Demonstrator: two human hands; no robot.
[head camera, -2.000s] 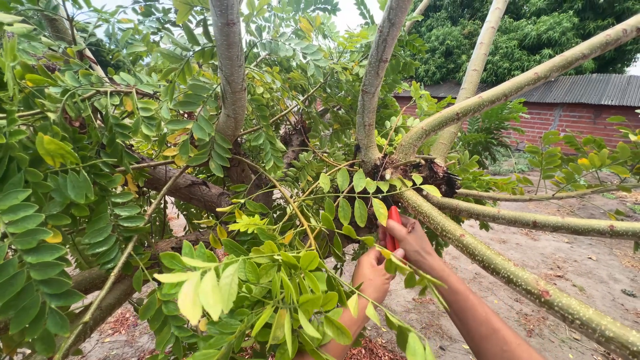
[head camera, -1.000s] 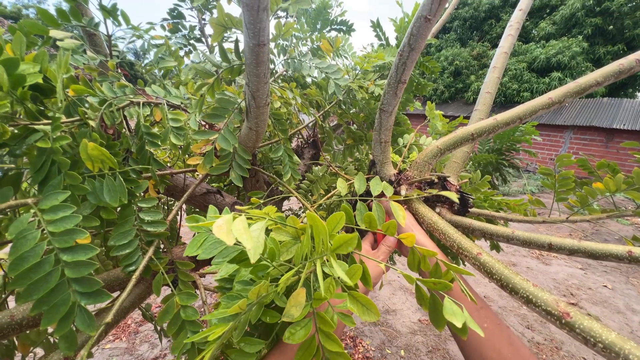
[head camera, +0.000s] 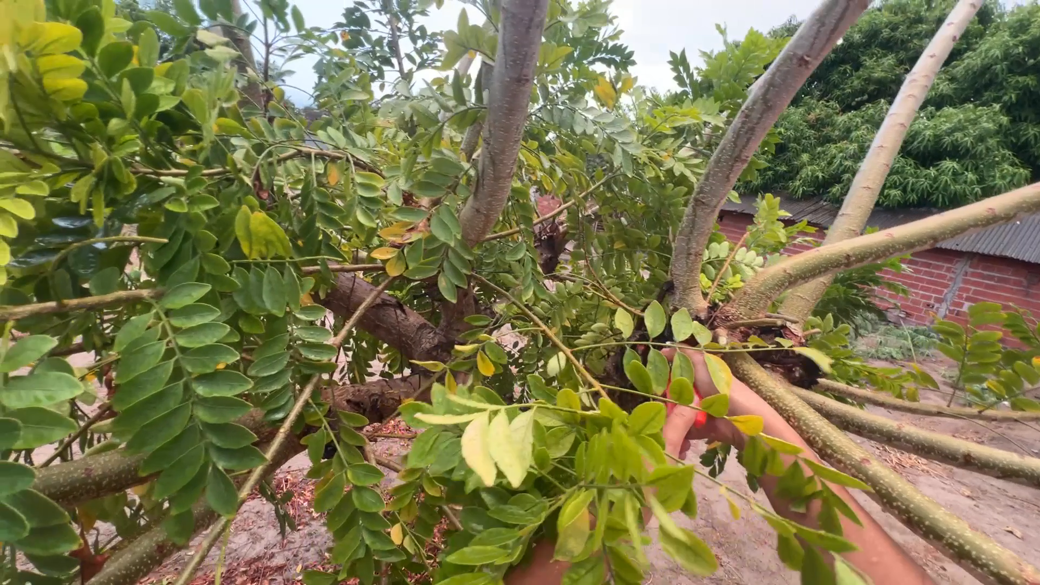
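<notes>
Behind the leaves at the tree's fork, my right hand (head camera: 719, 380) reaches up beside the bases of the limbs. A red tool handle (head camera: 699, 412) shows in small patches at its palm; the tool's working end is hidden. My left hand (head camera: 676, 431) is just below and left of the red handle, its fingers mostly covered by leaflets, so its hold cannot be told. A leafy green shoot (head camera: 601, 471) hangs in front of both hands and the left forearm. Above and beside the right hand is the rough, dark fork (head camera: 792, 357) from which several limbs spread.
A thick speckled limb (head camera: 861, 463) slopes down right beside my right forearm. An upright limb (head camera: 719, 162) rises above the hands. Dense compound leaves (head camera: 191, 357) and a brown branch (head camera: 390, 321) fill the left. A red brick wall (head camera: 967, 280) stands behind, beyond sandy ground.
My hands have gone from plain view beside the fork to mostly behind the leaves. My right hand is further up against the limb bases than two seconds ago.
</notes>
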